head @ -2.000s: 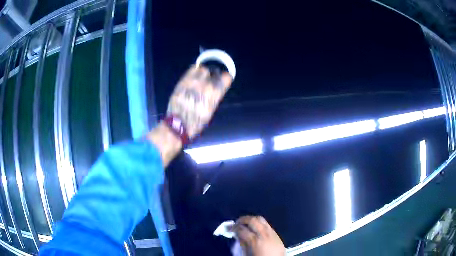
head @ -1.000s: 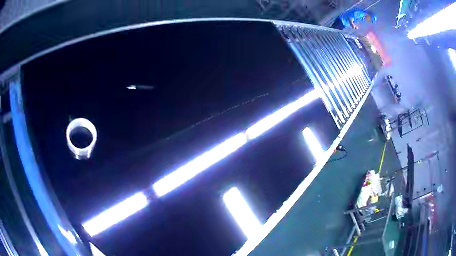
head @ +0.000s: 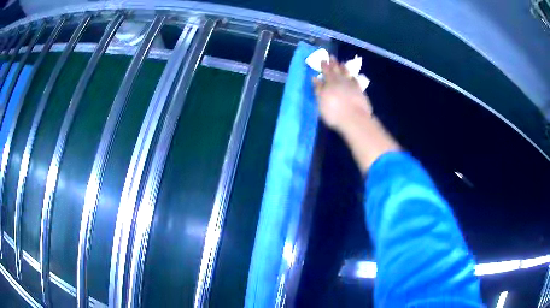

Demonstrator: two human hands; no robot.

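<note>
My right hand (head: 342, 93), in a blue sleeve, is pressed over a crumpled white cloth (head: 317, 59) at the far left corner of a glossy black panel (head: 434, 132). Parts of the cloth show on both sides of the fingers. A bright-blue strip (head: 278, 174) runs along the panel's left edge, just left of the hand. The fingertips are slightly blurred. My left hand is not in view.
Shiny metal rollers (head: 226, 180) lie left of the panel over a green surface. A pale side rail (head: 241, 12) curves along the far side. A small pale-tipped thin object (head: 459, 175) lies on the panel. Ceiling lights reflect lower right.
The view has swung from the panel's length to its blue-strip edge and the rollers. My right hand has come back into view with the cloth. The white ring has left the picture.
</note>
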